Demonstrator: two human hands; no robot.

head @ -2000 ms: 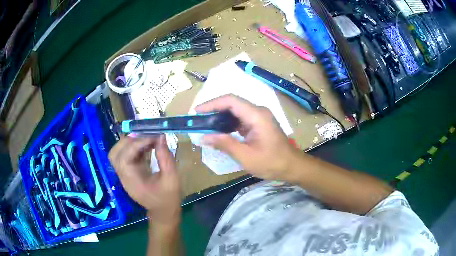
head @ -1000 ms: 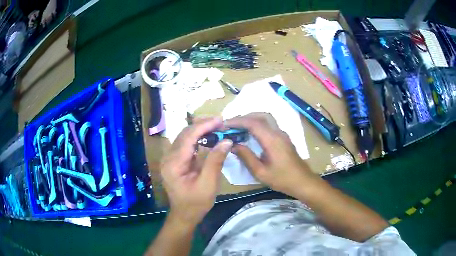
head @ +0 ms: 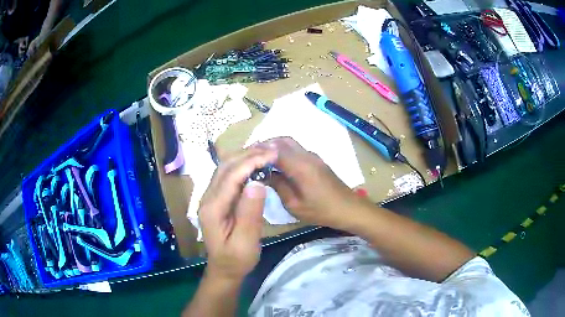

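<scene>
A 3D pen (head: 261,175) is held between both hands above the white paper, its dark end pointing towards me and most of its body hidden by the fingers. My left hand (head: 233,210) grips it with thumb and fingers. My right hand (head: 305,182) is closed around it from the right, touching the left hand. A second black and teal 3D pen (head: 356,122) lies on the white paper sheet (head: 294,127) and the cardboard, with a thin lead at its lower end.
The cardboard tray (head: 196,238) holds a tape roll (head: 171,90), green circuit boards (head: 240,67), a pink utility knife (head: 365,77) and a blue electric screwdriver (head: 404,67). A blue bin (head: 133,189) of casings stands left. A clear parts box (head: 495,86) is at right.
The held pen has turned from lying sideways, with its teal side showing, to pointing end-on towards me. The left hand has moved up to meet the right, and both now enclose the pen.
</scene>
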